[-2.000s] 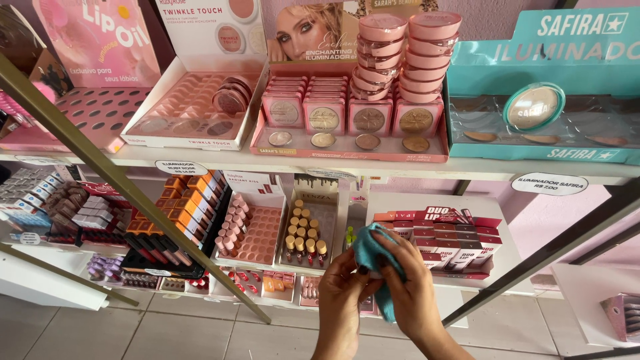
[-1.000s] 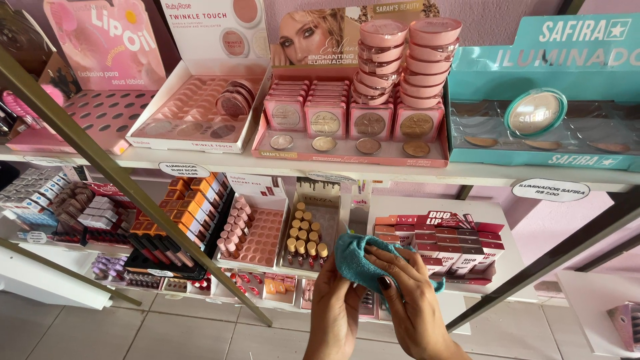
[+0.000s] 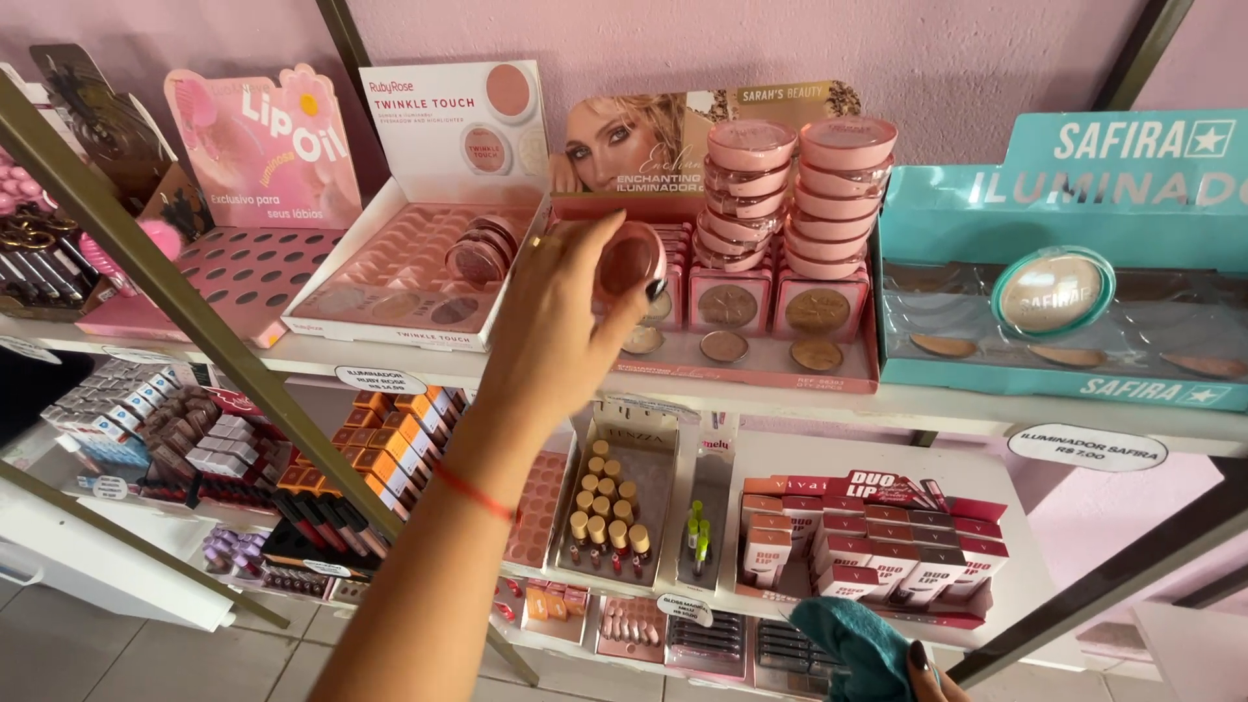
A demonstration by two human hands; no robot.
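My left hand (image 3: 570,302), with a red string at the wrist, reaches over the upper shelf and grips a round pink compact (image 3: 629,261) between thumb and fingers. The compact is above the left part of the pink highlighter display box (image 3: 780,375), which holds square compacts. Beside it rise two stacks of round pink compacts (image 3: 749,195). At the bottom edge, my right hand (image 3: 931,673) is partly in view, holding a teal cloth (image 3: 858,643) in front of the lower shelf. Most of that hand is out of frame.
A white-and-pink blush display (image 3: 390,327) stands to the left, a teal display (image 3: 975,375) to the right. Slanted metal shelf posts (image 3: 195,322) cross the view. Below are boxed lip products (image 3: 877,556), gold-capped bottles (image 3: 604,507) and several small cosmetics trays.
Both hands were together on the teal cloth over the lower shelf. My left hand has moved up to the display and taken a compact; my right hand has moved lower with the cloth.
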